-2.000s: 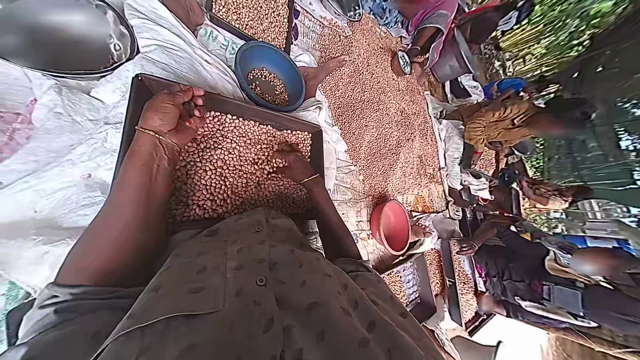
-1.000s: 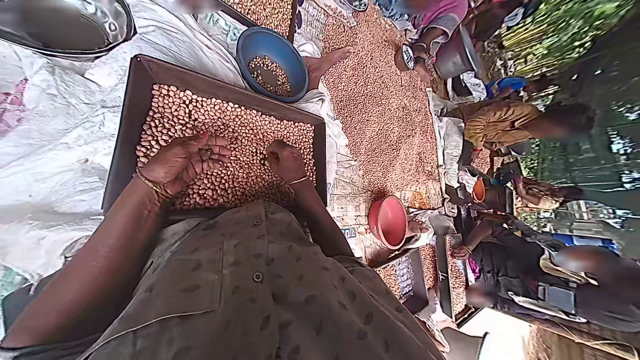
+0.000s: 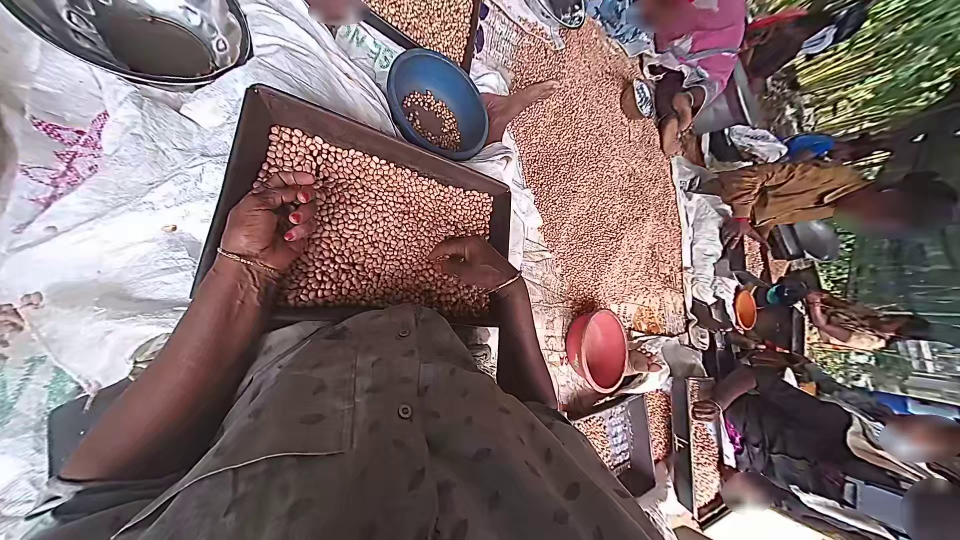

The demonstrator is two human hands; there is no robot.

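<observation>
A dark rectangular tray lies across my lap, its floor covered by a layer of light brown nuts or beans. My left hand is over the left side of the tray, palm turned up and fingers curled; whether it holds any nuts cannot be told. Over the lower right of the layer, my right hand touches the nuts with bent fingertips, and what lies between them is hidden. Just beyond the tray's far edge stands a blue bowl with a small amount of nuts in it.
A large heap of nuts spreads over sheets at the right. A red bowl sits by its near end. Several people with trays, among them a person in brown, sit at the right. A metal basin stands on white sacking at the upper left.
My left hand was lower over the nuts with its fingers spread a second ago; now it is further up with them curled. My right hand has stayed over the right part of the tray.
</observation>
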